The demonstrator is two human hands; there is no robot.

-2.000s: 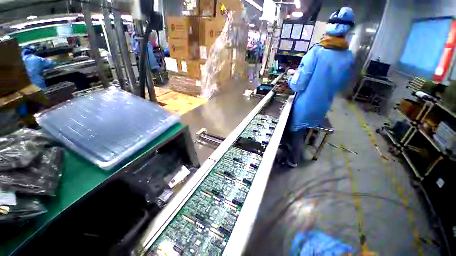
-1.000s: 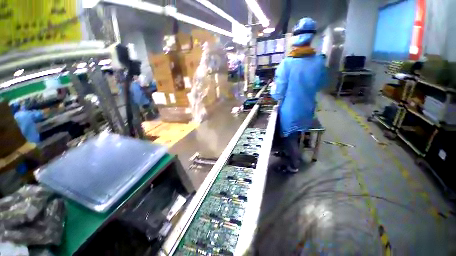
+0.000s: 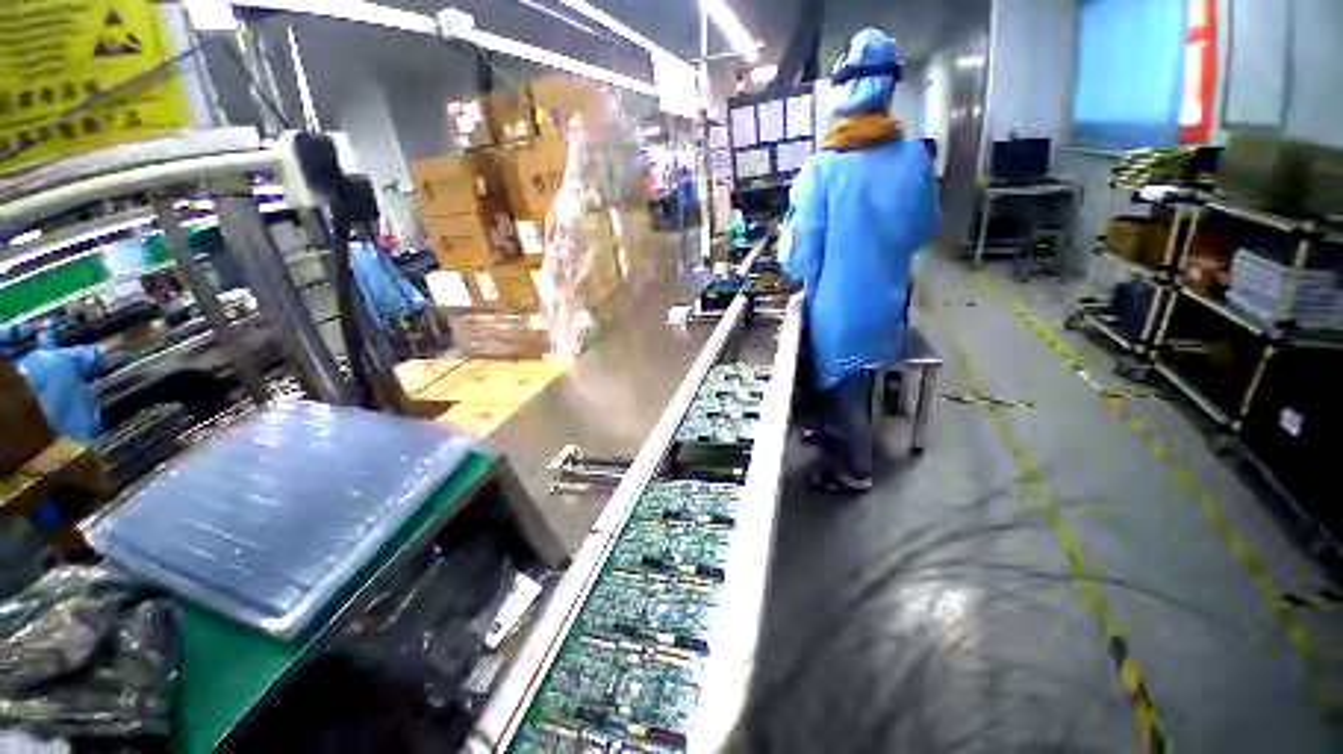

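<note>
Green circuit boards [image 3: 641, 611] crowded with small parts lie in a row between the two pale rails of the line [image 3: 762, 545]. The row runs from the bottom middle of the view away toward the back. A dark gap [image 3: 710, 458] shows between the nearer boards and a farther group. Neither my left hand nor my right hand is in view.
A wrapped blister tray [image 3: 280, 508] and crumpled bags [image 3: 89, 648] lie on the green-matted shelf [image 3: 221, 678] at left. Dark bags are below it. A person in a blue smock [image 3: 862, 251] stands right of the line. Cartons [image 3: 486, 206] and a rack [image 3: 1222, 280] stand farther off.
The view has tilted up and turned, bringing in a yellow sign at top left. The blue cloth at the bottom edge two seconds ago is out of view.
</note>
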